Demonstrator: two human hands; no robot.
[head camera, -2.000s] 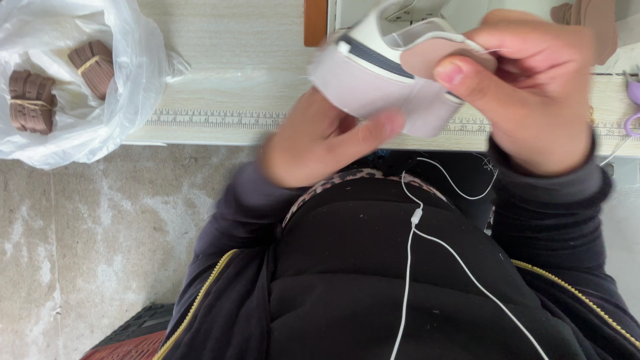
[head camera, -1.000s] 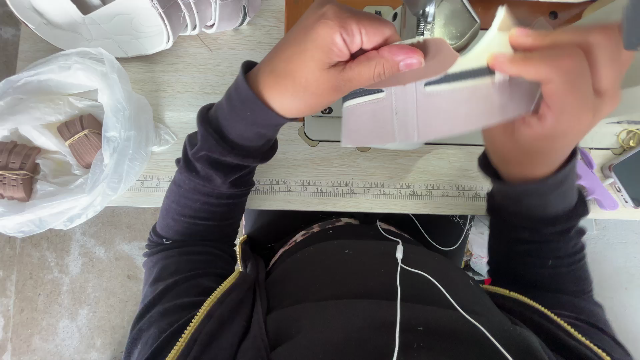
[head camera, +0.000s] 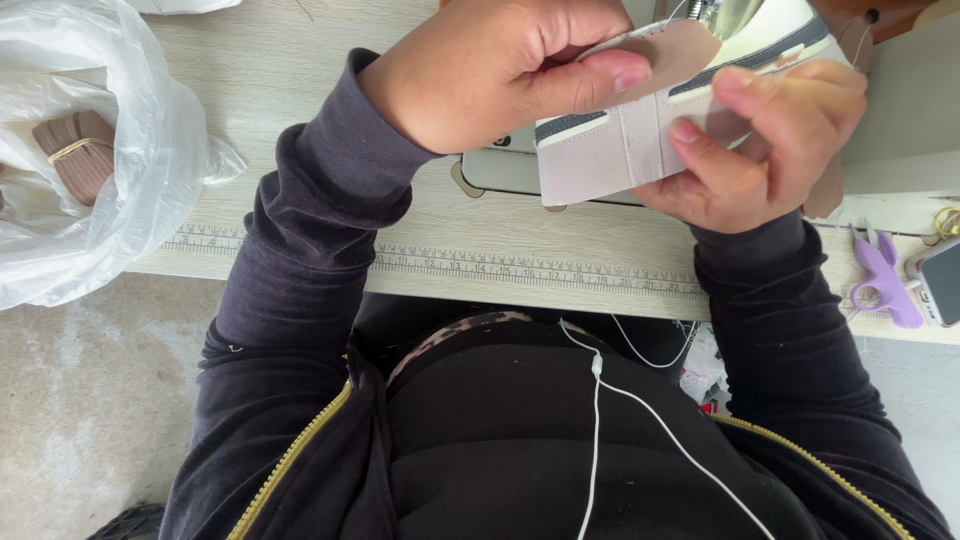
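Note:
Both hands hold a stitched shoe upper (head camera: 585, 161), pale pink and cream with dark stripes, above a sewing machine's bed (head camera: 517, 174). My left hand (head camera: 517, 75) pinches a mauve, rounded piece (head camera: 675, 56) of it between thumb and fingers; loose thread shows at that piece's upper edge. My right hand (head camera: 772, 142) grips the upper from the right, fingers spread over its outer face and thumb below. The spring and metal parts of the machine (head camera: 697, 9) show just behind the upper, and its needle area is hidden.
A clear plastic bag (head camera: 169, 142) with banded brown bundles (head camera: 79, 154) lies at left. A ruler strip (head camera: 525, 271) runs along the table's front edge. Purple thread snips (head camera: 881, 277) and a phone (head camera: 937, 281) lie at right. White earphone wires (head camera: 597, 420) hang over the dark jacket.
Both hands have carried the shoe upper from near the table's front edge to over the machine bed. The left hand now holds the mauve piece, which the right hand pinched two seconds ago.

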